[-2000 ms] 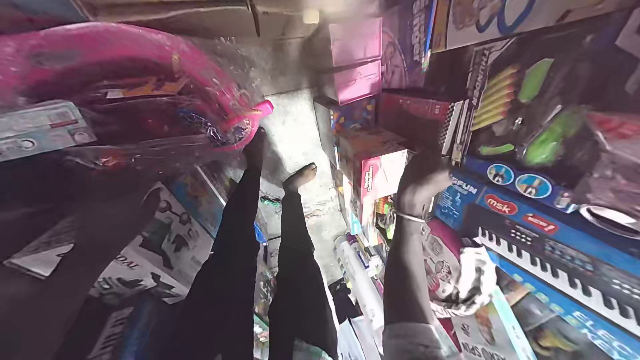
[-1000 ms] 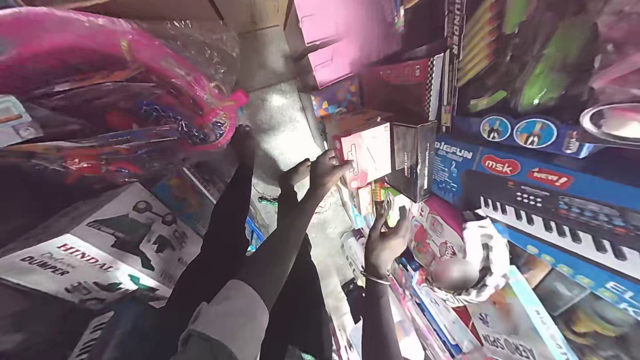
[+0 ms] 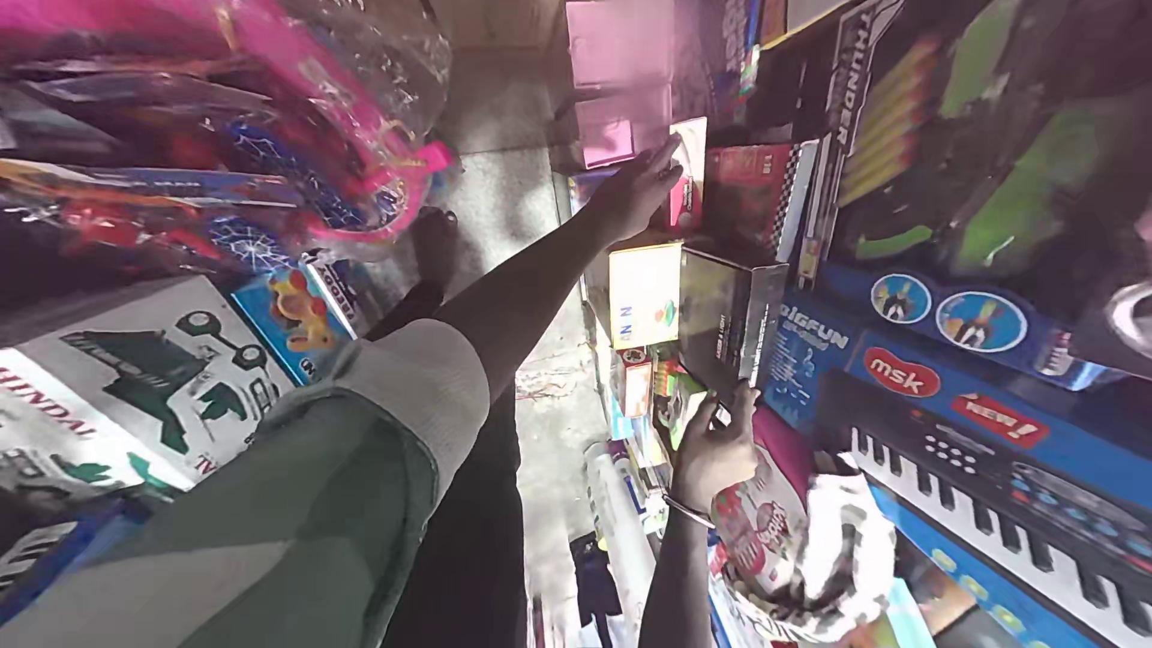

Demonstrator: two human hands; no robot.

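My left hand [image 3: 641, 191] reaches across from the left, its fingers on a narrow white-and-red box [image 3: 688, 193] tilted up in front of a red box [image 3: 747, 191]. Below it stands a light box with a bright front [image 3: 645, 297], beside a dark carton [image 3: 720, 315]. My right hand [image 3: 717, 450], a bangle at its wrist, has thumb and fingers at the lower edge of the dark carton; its palm side is partly hidden. Small colourful packets [image 3: 661, 387] sit just left of those fingers.
Pink boxes [image 3: 621, 45] rise behind. At right stand a boxed toy keyboard [image 3: 972, 504] and a boxed toy gun set [image 3: 981, 162]. A plastic-wrapped pink item [image 3: 333, 90] and a toy dumper box [image 3: 153, 378] lie at left. A patterned bag [image 3: 765, 522] is near my right wrist.
My left hand has moved farther forward with the white-and-red box, away from the stack. The light box's front now shows. My right hand has come to the lower edge of the dark carton.
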